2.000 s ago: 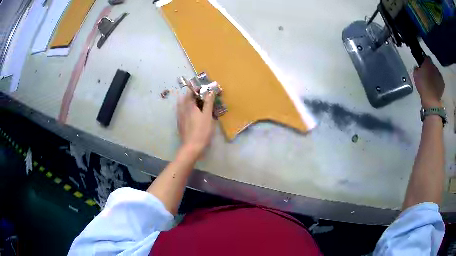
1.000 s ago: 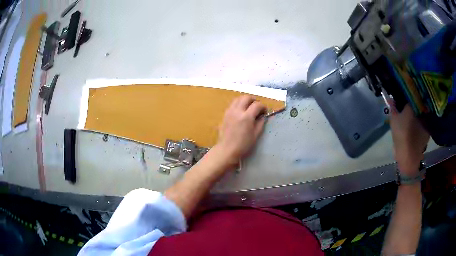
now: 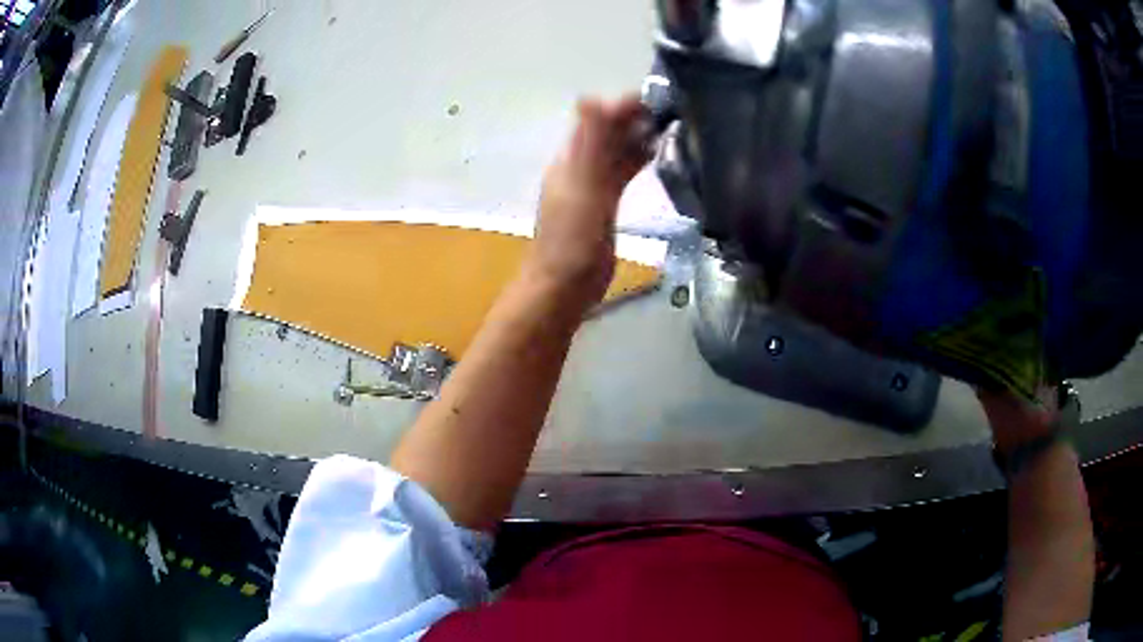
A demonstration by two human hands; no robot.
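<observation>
The tan-orange template (image 3: 376, 270) lies on white fabric plies (image 3: 242, 270), which show along its top and left edges. A silver clamp (image 3: 420, 366) sits on its near edge. The cutter (image 3: 865, 176) fills the right side, its grey base plate (image 3: 815, 370) at the template's pointed right end. My left hand (image 3: 583, 201) is raised over that end, fingertips at a small metal part on the cutter's front; its grip is unclear. My right hand (image 3: 1018, 414) is mostly hidden behind the motor head, holding the cutter from the far right.
A black bar (image 3: 211, 364) lies left of the template. Dark clamps (image 3: 232, 100) and a smaller clip (image 3: 184, 232) lie further back. A second template (image 3: 138, 176) rests on white pieces at far left, near a pinkish tape (image 3: 154, 351). The riveted table edge (image 3: 639, 493) runs in front of me.
My left hand has left the template and risen to the cutter's front. The cutter has moved left to the template's end and looks larger in view.
</observation>
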